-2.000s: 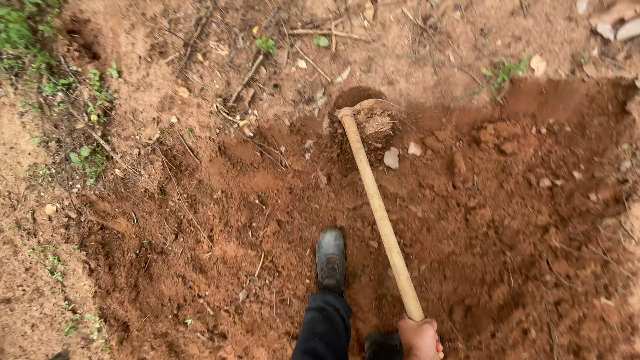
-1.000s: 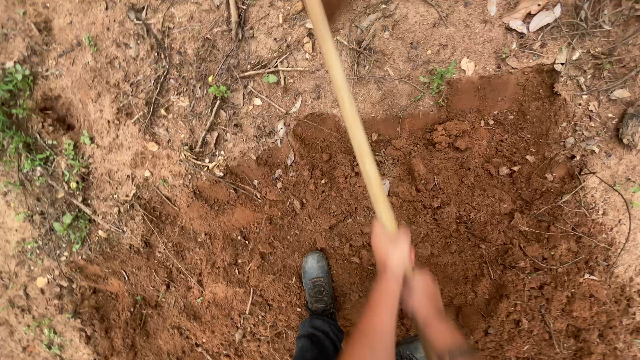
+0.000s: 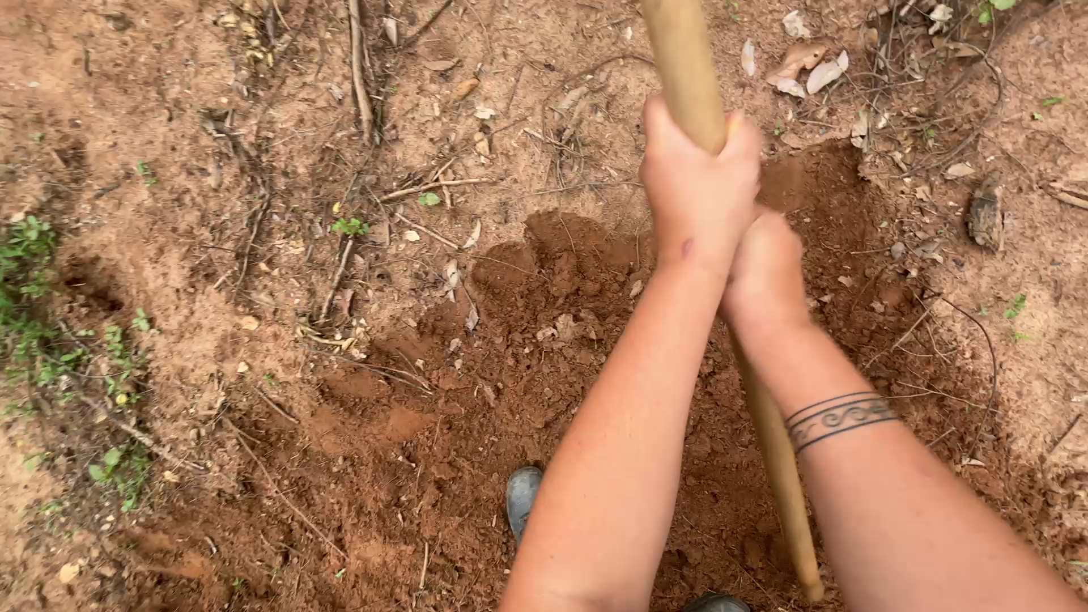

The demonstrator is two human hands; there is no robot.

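Both my hands grip the long wooden handle (image 3: pixel 687 68) of a digging hoe. My left hand (image 3: pixel 701 183) is wrapped around it at upper right of centre, and my right hand (image 3: pixel 765 263) is close behind and below, against the left wrist. The handle's butt end points down between my forearms, and its upper part runs out of the top of the view. The hoe's head is out of view. Beneath my arms lies a patch of loose, dug reddish soil (image 3: pixel 544 382) with a ragged edge towards the paler ground.
A boot (image 3: pixel 523 497) stands on the dug soil, with part of another at the bottom edge. Dry sticks (image 3: pixel 361 76) and dead leaves (image 3: pixel 824 72) litter the paler ground beyond. Green weeds (image 3: pixel 30 297) grow at the left, and a chunk of wood (image 3: pixel 986 217) lies at right.
Two seconds ago one hand held the handle's end, with the hoe's head at the soil edge. Now both hands grip it, raised closer to the camera, and the head has left the view.
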